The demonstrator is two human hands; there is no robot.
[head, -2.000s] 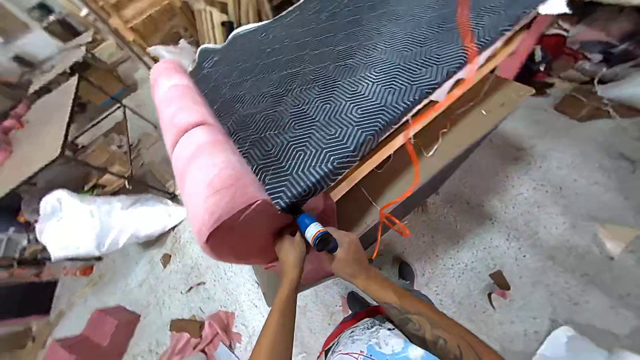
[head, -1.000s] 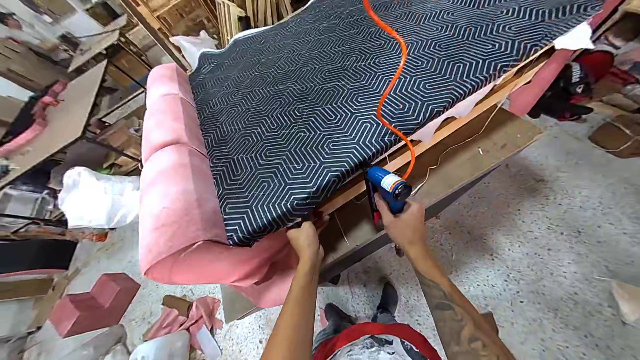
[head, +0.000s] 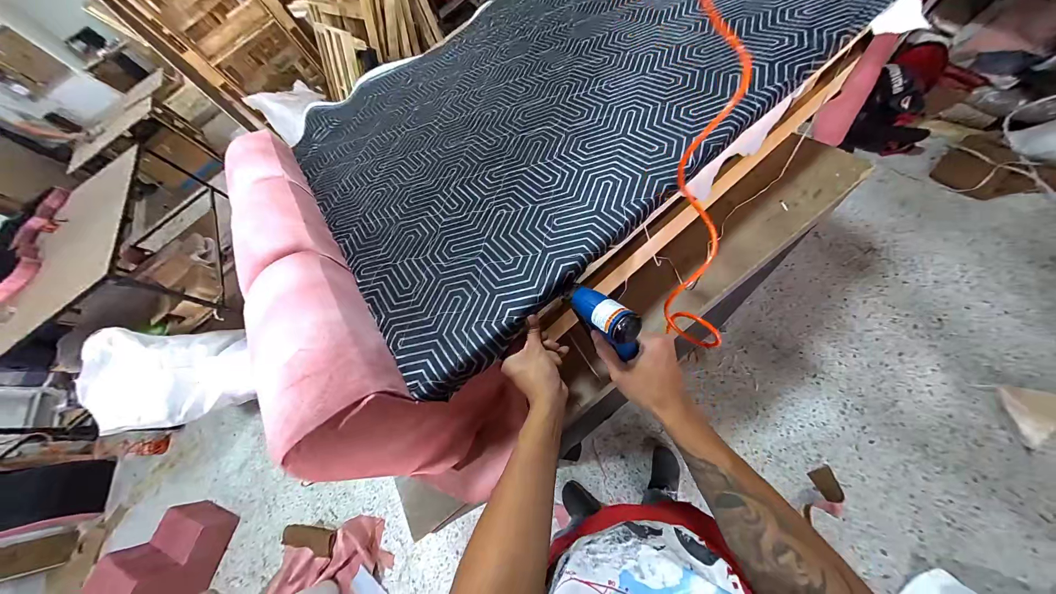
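Note:
My right hand (head: 648,371) grips a blue pneumatic staple gun (head: 606,318), its nose at the front edge of the black fabric with white geometric lines (head: 511,173). Just left of it, my left hand (head: 536,363) holds that fabric's edge against the wooden front rail (head: 660,239) of a sofa frame; its fingertips are partly hidden. An orange coiled air hose (head: 708,140) lies across the fabric and hangs in a loop beside the gun. The pink upholstered armrest (head: 326,338) stands left of the fabric, with loose pink cloth at its front.
A white plastic bag (head: 165,375) and pink foam blocks (head: 165,549) lie on the floor at left. Pink fabric scraps (head: 342,557) are near the armrest. A board (head: 742,231) runs below the rail. Wooden pieces (head: 379,29) stand behind the sofa.
Two seconds ago both hands were at the armrest corner; one second ago the staple gun was farther right along the rail. Now it is closer to my left hand. The hose's loop has shifted.

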